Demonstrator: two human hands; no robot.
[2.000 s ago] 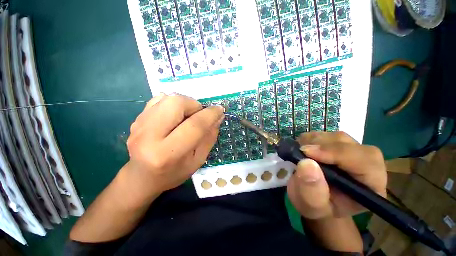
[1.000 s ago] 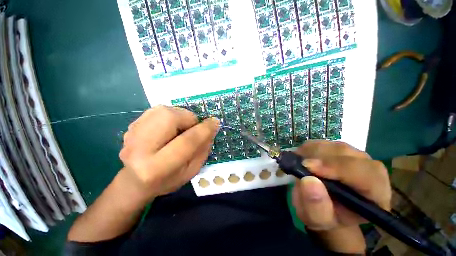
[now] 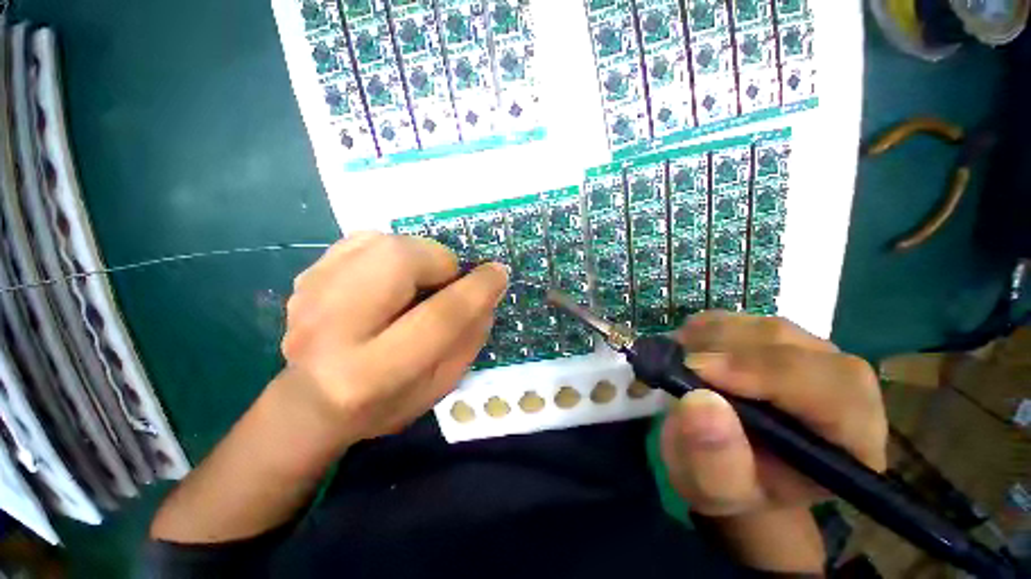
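Observation:
A white foam tray holds green circuit board panels. My left hand is over the lower left panel, fingertips pinched on thin solder wire that runs in from the left edge. The wire end at the fingertips is too small to make out. My right hand holds a black soldering iron with a brassy collar. Its metal tip is over the lower left panel, a little right of my left fingertips. I cannot tell whether the tip touches the board.
Stacked trays stand at the left. Pliers with orange-brown handles lie open at the right. A round container is at the upper right. A black object is at the right edge. Brown boxes are at the lower right.
The tray has shifted slightly in view. My fingertips and the iron tip stay over the lower left panel, and the gap between them looks a little wider. Both hands keep their holds.

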